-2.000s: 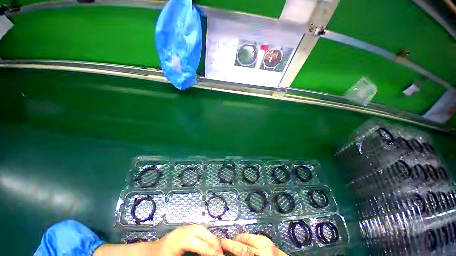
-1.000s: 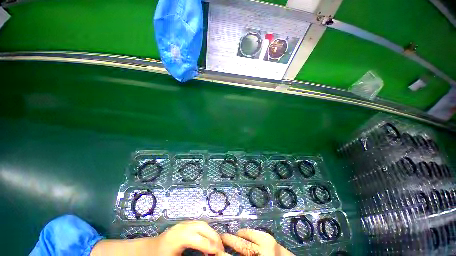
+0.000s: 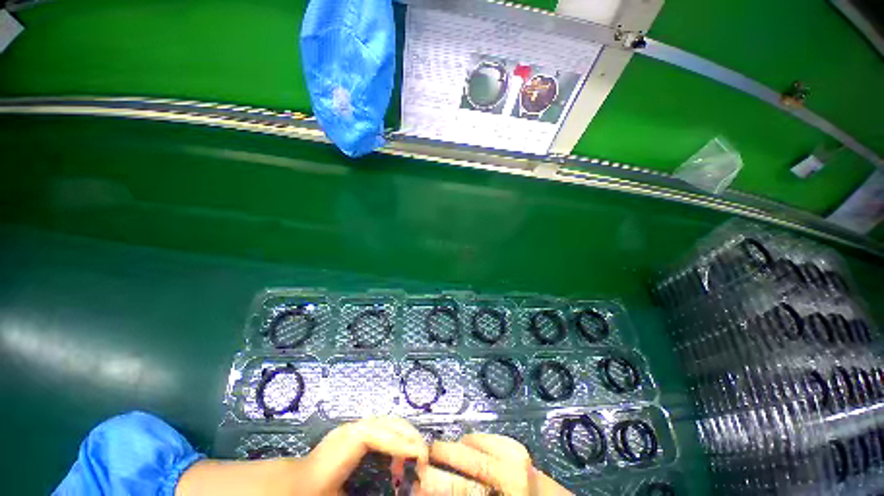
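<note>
My left hand (image 3: 363, 450) and my right hand (image 3: 489, 465) meet at the lower edge of the head view, over the near part of a clear blister tray (image 3: 456, 405). The left fingers hold a small black part (image 3: 373, 477), probably a black ring part; its lower side is cut off by the frame. The right fingers touch close beside it; what they grip is hidden. The tray lies flat with black rings (image 3: 281, 389) in its pockets. One pocket (image 3: 357, 387) in the second row is empty. A blue sleeve cover (image 3: 131, 457) is on my left forearm.
A tall stack of clear trays with black rings (image 3: 790, 358) stands at the right. Behind the mat, a crumpled blue cover (image 3: 349, 77), an instruction sheet (image 3: 489, 82) and a small clear bag (image 3: 712, 165) hang on green panels (image 3: 165, 58) with metal rails.
My fingers have shifted slightly, and more of the black part shows in my left hand. The view has tilted a little since the earliest frame. The tray and stack look unchanged.
</note>
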